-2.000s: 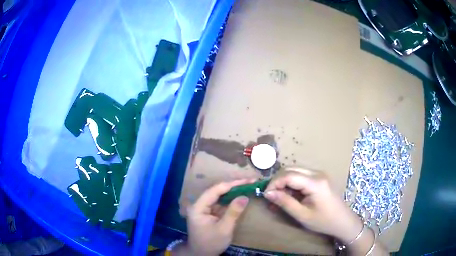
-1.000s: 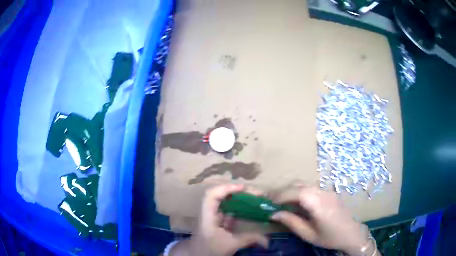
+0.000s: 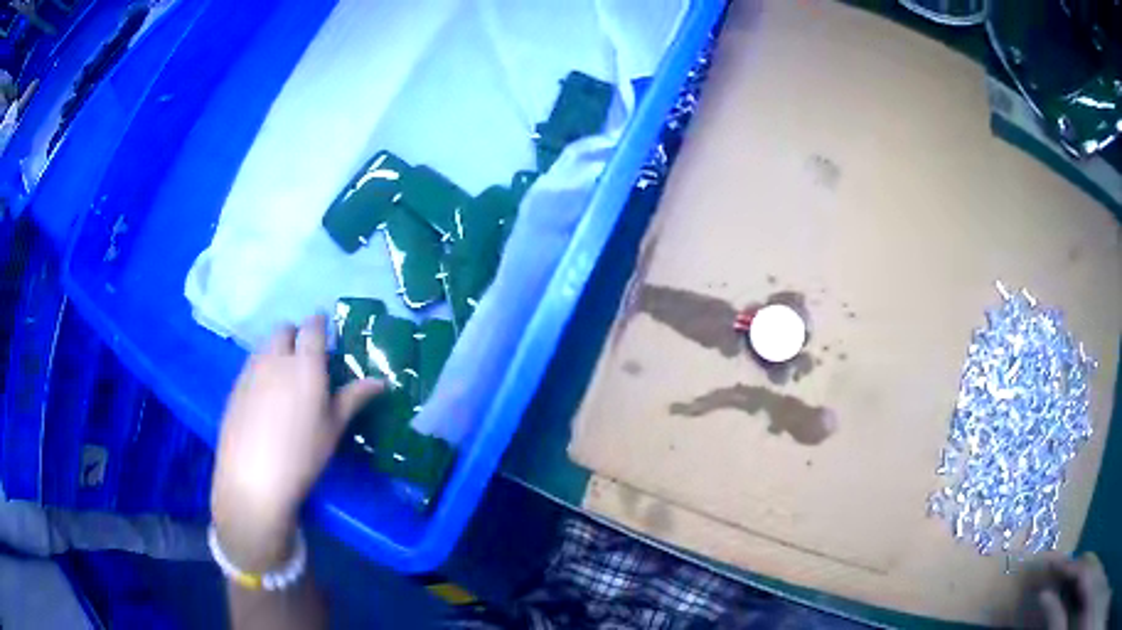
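My left hand (image 3: 277,425) is over the near left part of the blue tote (image 3: 541,357), fingers and thumb apart, beside glossy green plastic parts (image 3: 418,252) lying on a white liner sheet (image 3: 277,185). No part shows held in it. My right hand (image 3: 1068,596) is small, dark and blurred at the lower right, just below the heap of tiny silver pins (image 3: 1021,425); whether it holds a pin cannot be told. A white disc-like pot (image 3: 778,332) with a red bit at its left stands on the cardboard (image 3: 738,486).
Brown wet stains (image 3: 757,406) lie around and below the pot. Loose pins (image 3: 674,123) lie between tote and cardboard. Large dark glossy covers (image 3: 1083,105) are at the upper right. Stacked blue crates (image 3: 62,320) stand at far left. A checked cloth (image 3: 628,578) shows at the bottom edge.
My hands have parted: the left has moved left to the tote, the right to the lower right. The green part earlier between them is out of both visible grips. The view has shifted left.
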